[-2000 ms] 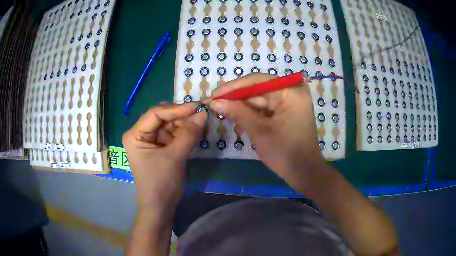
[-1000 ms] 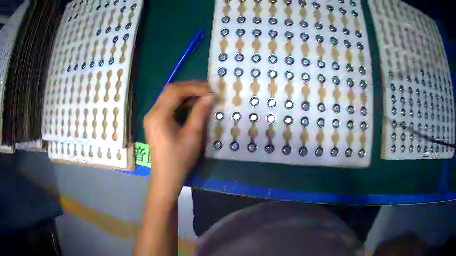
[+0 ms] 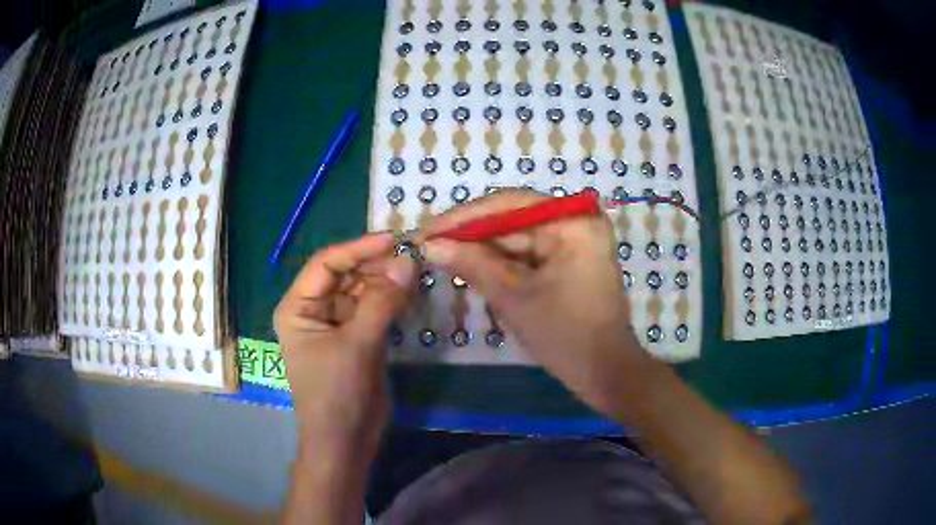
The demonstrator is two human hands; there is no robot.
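My left hand [image 3: 344, 308] pinches a small round driver [image 3: 406, 250] with a silvery rim between thumb and fingertips, over the left part of the centre tray. My right hand [image 3: 549, 282] holds the thick red test probe [image 3: 523, 216], its front end close to the driver. Whether the tip touches it cannot be told. A thin wire [image 3: 657, 200] runs from the probe's rear to the right. The white centre tray [image 3: 534, 72] lies below both hands, with rows of round discs and tan pocket marks. The hands hide some of its lower rows.
The right tray [image 3: 765, 113] is partly filled with discs. The left tray [image 3: 144, 226] has many empty tan pockets. Dark stacked trays [image 3: 31, 205] stand at far left. A blue pen [image 3: 315, 185] lies beside the centre tray. A green label [image 3: 264, 363] and blue tape [image 3: 462, 419] mark the front edge.
My left hand has moved from the centre tray's left edge to above it and now visibly holds a driver. My right hand, out of view one second ago, is back with the probe.
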